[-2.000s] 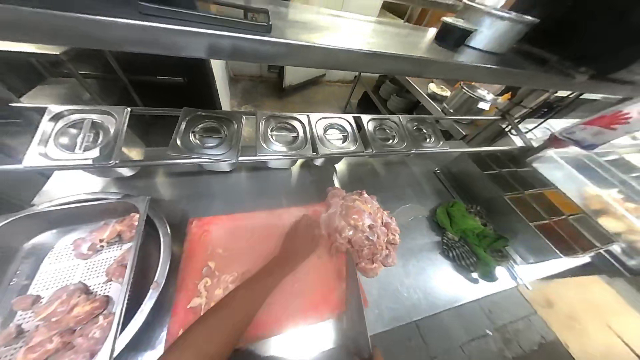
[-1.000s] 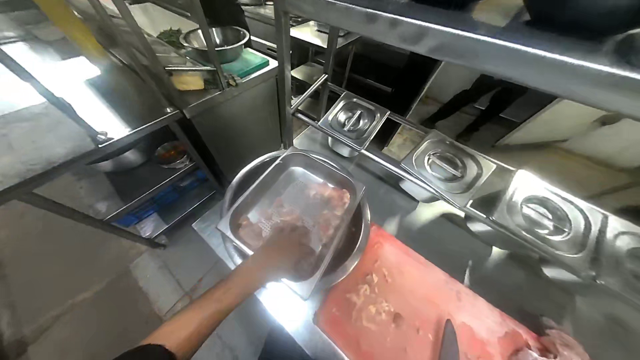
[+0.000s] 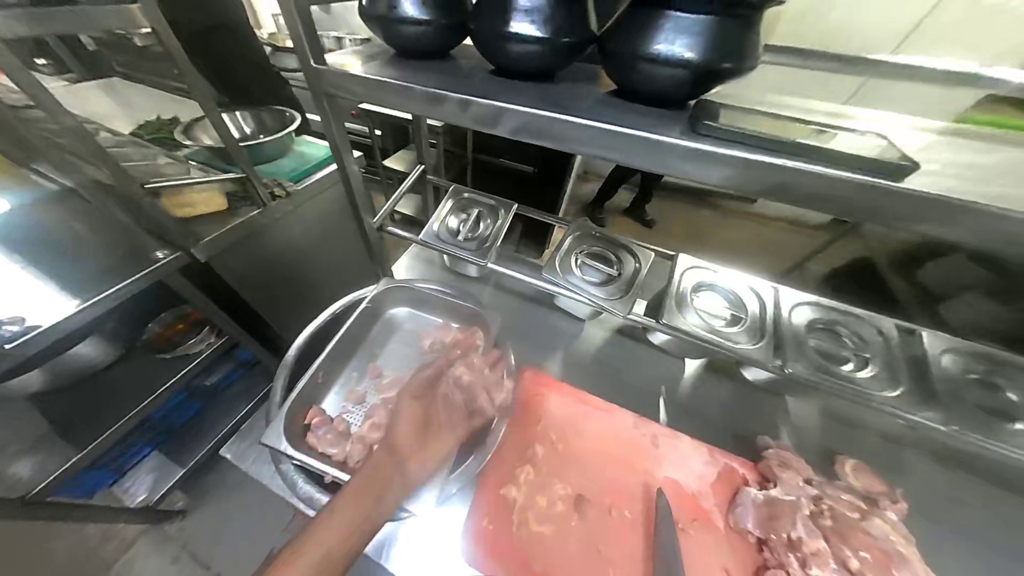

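Observation:
My left hand (image 3: 432,412) is over the right side of a perforated steel pan (image 3: 400,308), its fingers around pieces of raw meat (image 3: 478,384); motion blurs them. More raw meat (image 3: 340,436) lies in the pan, which rests on a round steel bowl (image 3: 280,392). To the right is a red cutting board (image 3: 592,448) with small scraps on it. A knife blade (image 3: 666,536) points up over the board from the lower edge; its handle is out of frame. A large pile of raw meat (image 3: 832,512) sits at the board's right end. My right hand is not in view.
Lidded steel containers (image 3: 600,266) hang in a rail behind the board. Above it runs a steel shelf (image 3: 512,112) with dark round pots (image 3: 532,36) and a tray (image 3: 800,140). A steel rack (image 3: 232,208) stands at left. A person's legs (image 3: 628,192) show beyond.
My left hand was over the board beside the meat pile, then down in the pan; now it is at the pan's right side with meat in its fingers. The view has swung left.

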